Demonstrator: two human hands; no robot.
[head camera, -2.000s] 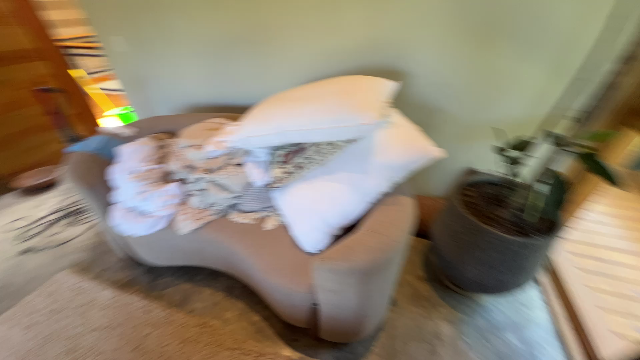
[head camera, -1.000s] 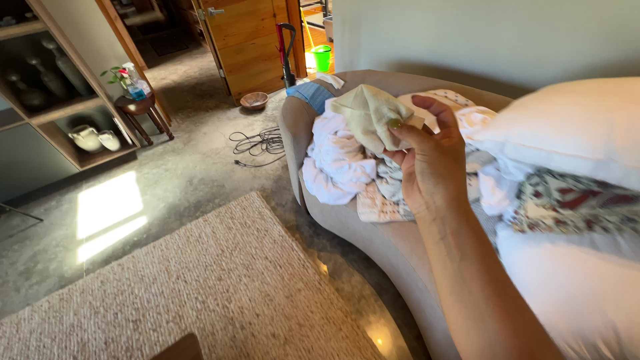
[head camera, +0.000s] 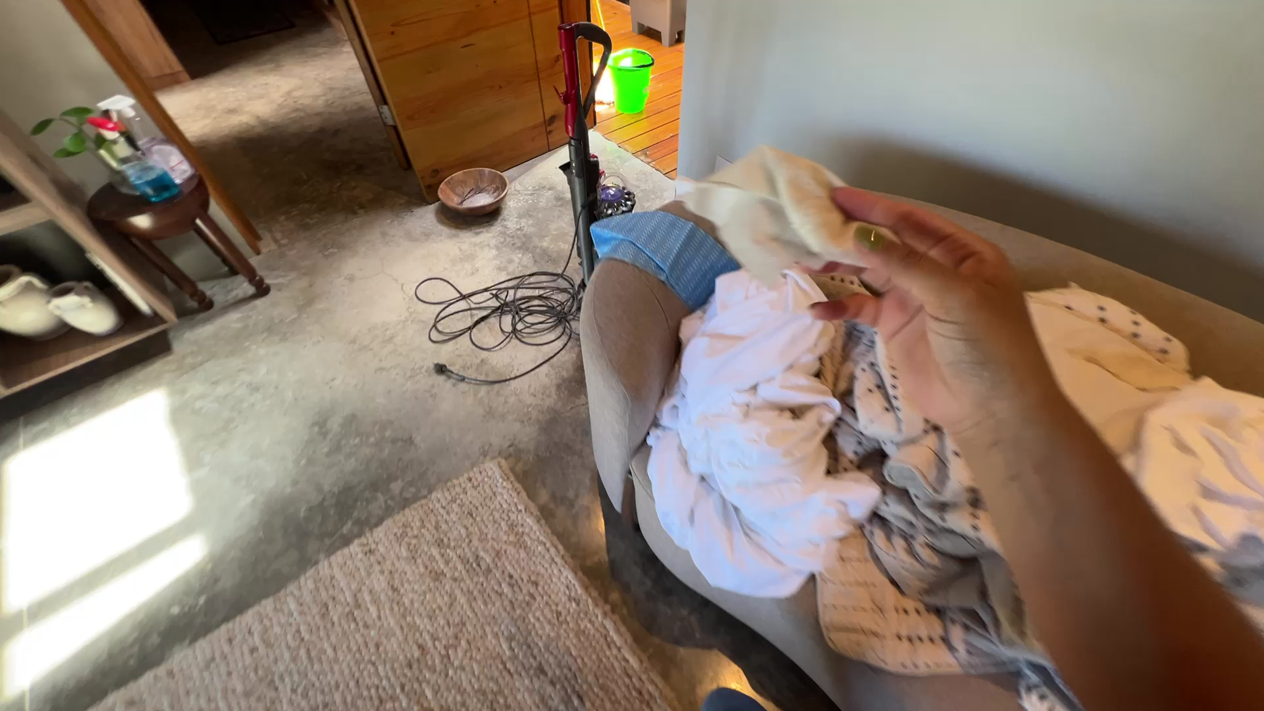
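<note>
My right hand comes in from the right and pinches a cream cloth between thumb and fingers. The cloth hangs over the end of the taupe sofa, close above a folded blue cloth draped on its armrest. Below the hand lies a crumpled white sheet, and beside it a grey and beige patterned throw. More cream and white fabric lies on the seat to the right, partly behind my forearm. My left hand is out of view.
An upright vacuum cleaner stands behind the sofa's end, near a coiled black cord on the concrete floor. A wooden bowl sits by the wooden door. Spray bottles stand on a dark stool. A woven rug lies in front.
The view has swung left and come nearer the sofa's end. My right hand, absent two seconds ago, held the cream cloth one second ago and still does.
</note>
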